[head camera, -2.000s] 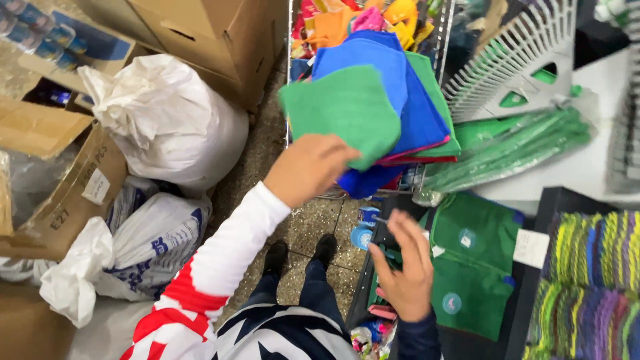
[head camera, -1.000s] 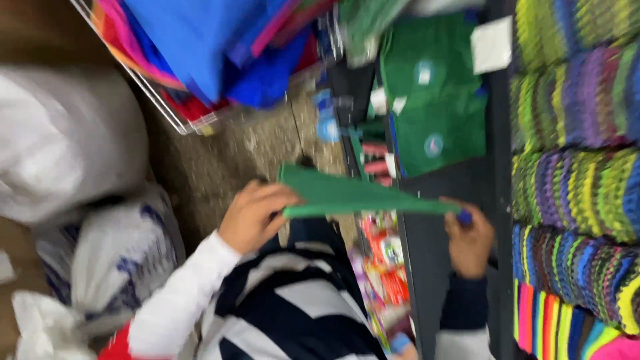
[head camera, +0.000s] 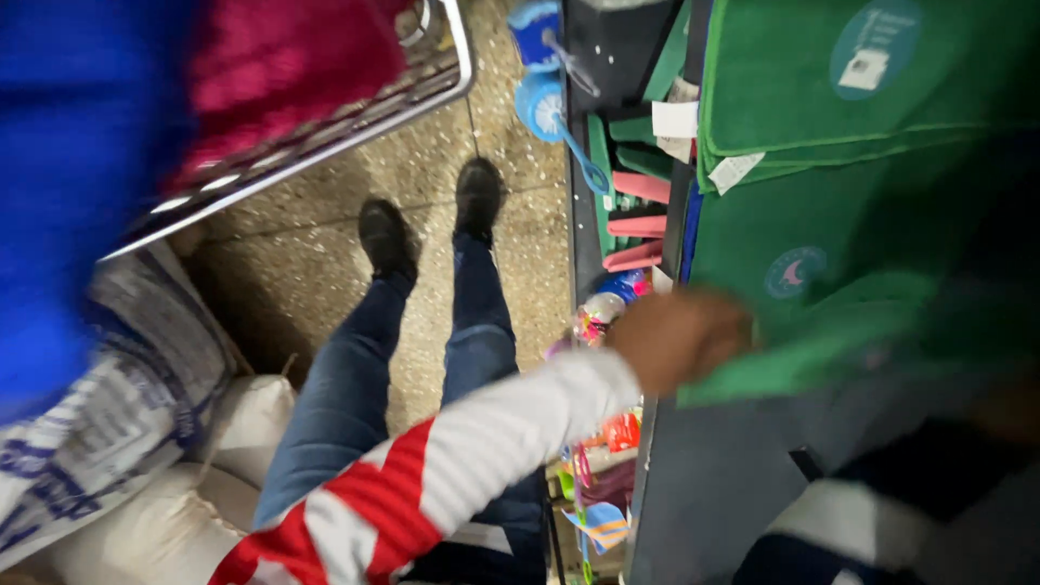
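Observation:
My left hand (head camera: 686, 337), blurred, has its fingers closed on the near edge of a green folded cloth (head camera: 780, 357) over the dark shelf. At the right edge, in deep shadow, is my right hand (head camera: 1007, 410); its fingers and whatever they hold cannot be made out. Beyond the held cloth lie more green cloths (head camera: 821, 203) with round stickers and white tags. A blue cloth (head camera: 81, 162) and a dark red cloth (head camera: 284, 73) are piled in a wire basket at the upper left.
The basket's metal rim (head camera: 325, 150) juts over the speckled floor. White sacks (head camera: 154, 520) and a printed bag (head camera: 122, 366) stand at the lower left. Blue round brushes (head camera: 543, 106), pink-and-green items (head camera: 638, 227) and small colourful packets hang along the shelf's edge (head camera: 646, 479).
The green cloth was stretched between both hands a second ago; now it is over the shelf, by the other green cloths. Both hands have moved right. The view has shifted considerably.

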